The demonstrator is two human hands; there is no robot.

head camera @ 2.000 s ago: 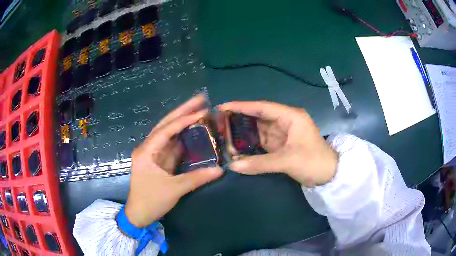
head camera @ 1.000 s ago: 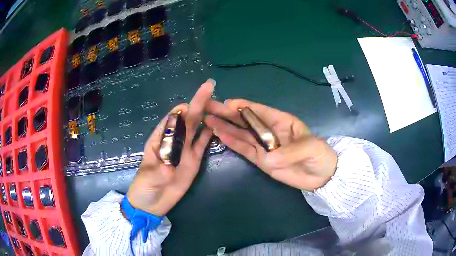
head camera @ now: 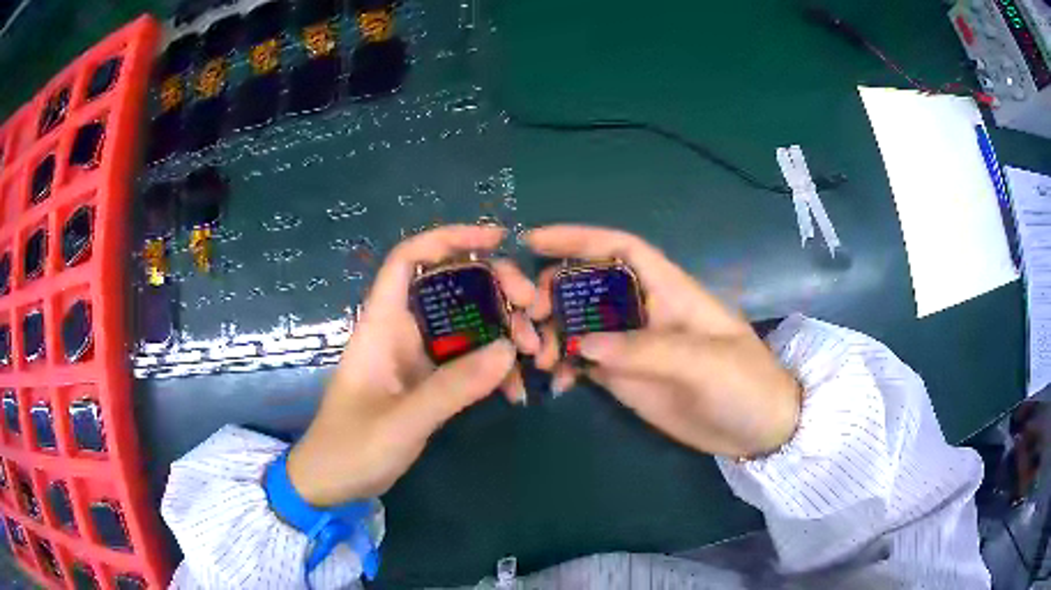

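My left hand holds a smartwatch with its lit screen up, showing lines of text and a red block at the bottom. The left thumb lies over the screen's lower right corner. My right hand holds a second smartwatch, also lit with lines of text and a small red patch by the thumb. The right thumb covers part of its lower edge. The two watches are side by side at the centre, above the green mat, with fingertips between them.
A red tray with filled pockets stands at far left. A clear blister tray holds black screens with gold tails. A black cable, white crossed clip, blank paper, blue pen and power supply lie to the right.
Both watches have turned from edge-on to screens facing up, and the screens now show lit text. The hands have turned and the fingers have closed around the watches.
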